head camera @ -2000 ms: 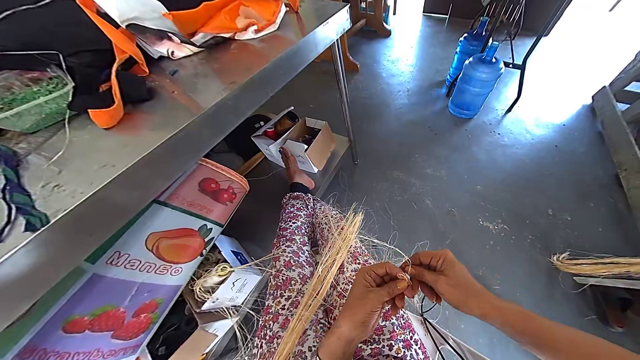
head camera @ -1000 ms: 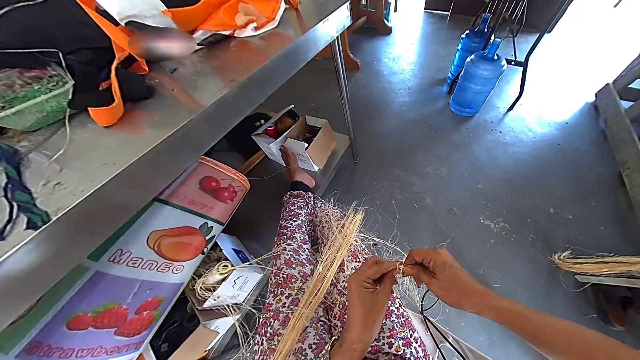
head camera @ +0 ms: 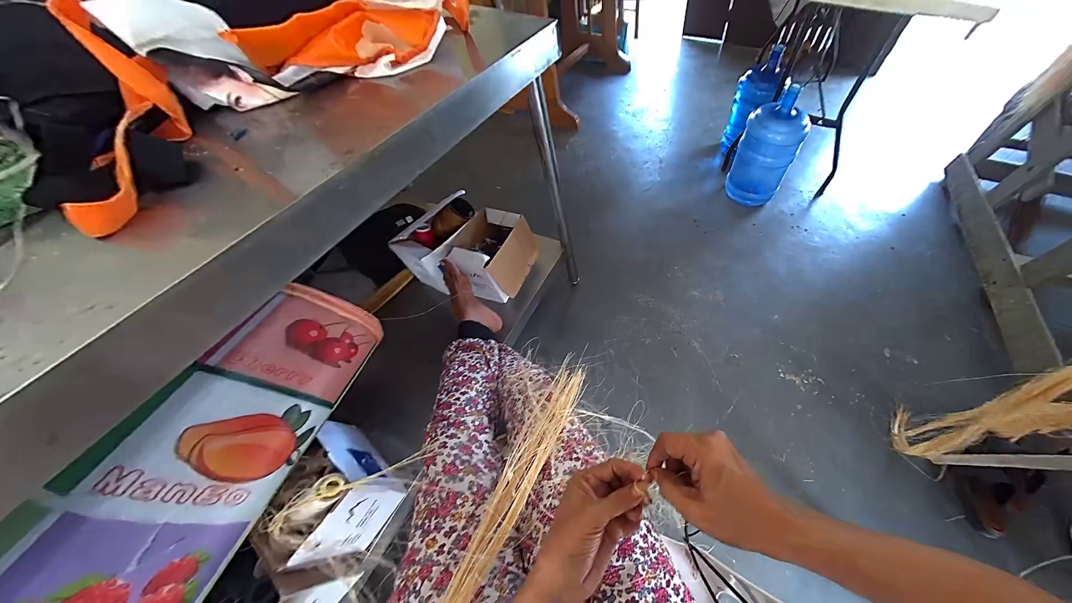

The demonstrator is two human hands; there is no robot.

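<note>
My left hand and my right hand meet at the fingertips above my lap. Each pinches a thin strand of pale plant fibre between thumb and finger. Where the fingers meet, the exact shape of the strand is hard to make out. A long bundle of straw-coloured fibres lies across my flower-patterned trousers, left of my left hand. Loose fine fibres spread beyond my fingers. Black cords hang below my right hand.
A metal table with orange and black cloth bags stands at left. Below are open cardboard boxes and a fruit-printed panel. At right, another fibre bundle lies near a wooden frame. Blue water bottles stand farther off.
My hands stay together at the fingertips; their fingers and wrists have shifted slightly around the strand. The fibre bundle on my lap has stayed in place.
</note>
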